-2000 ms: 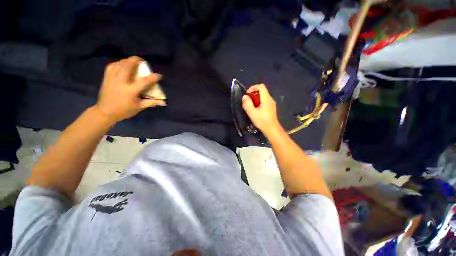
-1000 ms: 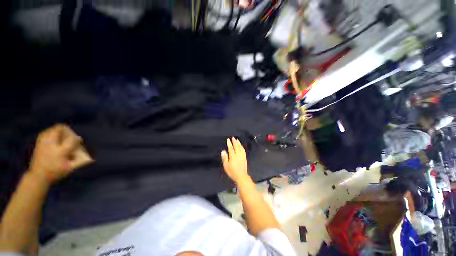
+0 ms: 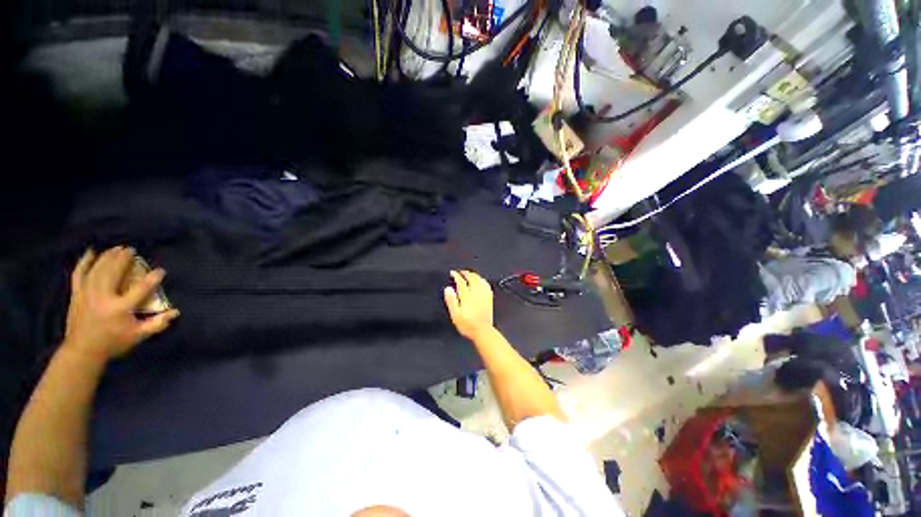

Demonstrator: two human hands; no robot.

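Note:
A long dark cloth piece (image 3: 303,303) lies flat across the dark-covered table in front of me. My left hand (image 3: 111,303) grips a beige block (image 3: 154,299) and rests with it on the cloth's left part. My right hand (image 3: 469,305) lies palm down at the cloth's right end, holding nothing visible. Just right of it, a dark pointed tool with a red handle (image 3: 531,282), which looks like a small iron, lies on the table. Its exact kind is hard to tell.
A navy bundle (image 3: 258,197) and dark cloth heap (image 3: 242,116) lie beyond the work. White scraps (image 3: 490,144), a yellowish cord (image 3: 567,131) and a white ledge (image 3: 687,151) with cables are at the right back. A red crate (image 3: 702,459) stands on the scrap-strewn floor. A person (image 3: 813,278) is at far right.
My right hand has let go of the red-handled tool, now lying on the table. My left hand has moved left and lowered the beige block onto the cloth. The view has shifted.

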